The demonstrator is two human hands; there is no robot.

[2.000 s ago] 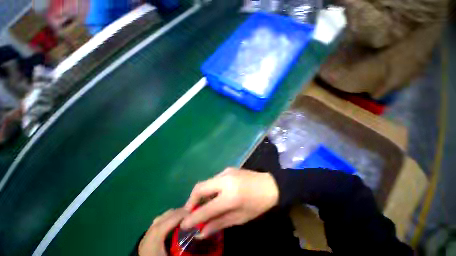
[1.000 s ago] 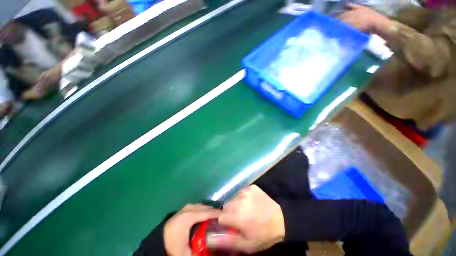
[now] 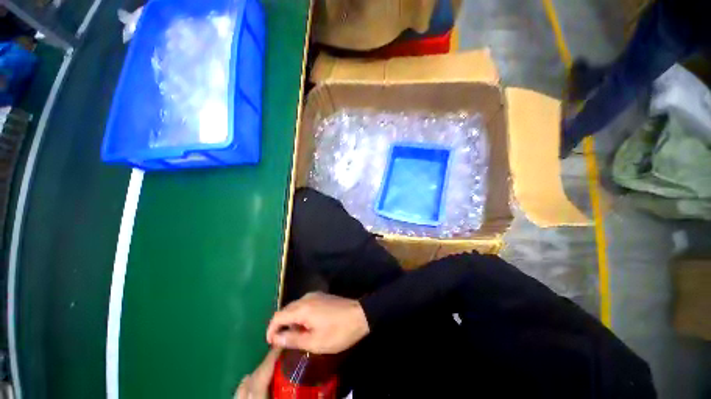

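A drink bottle with a red label [image 3: 304, 382] is at the bottom edge, near the bench's edge and in front of my dark clothing. My right hand [image 3: 323, 323] is closed over the top of the bottle, so the cap is hidden. My left hand [image 3: 257, 380] is on the bottle's left side and is mostly cut off by the bottom edge. The bottle's lower part is out of the picture.
A blue tote [image 3: 248, 117] of clear plastic pieces stands on the green bench [image 3: 203, 288]. A large open carton [image 3: 497, 140] on the floor holds clear pieces and a small blue bin [image 3: 415, 185]. A person's leg [image 3: 616, 86] is at upper right.
The view has turned to the right, so the carton and floor show more fully and the tote sits at upper left. My hands remain at the bottle.
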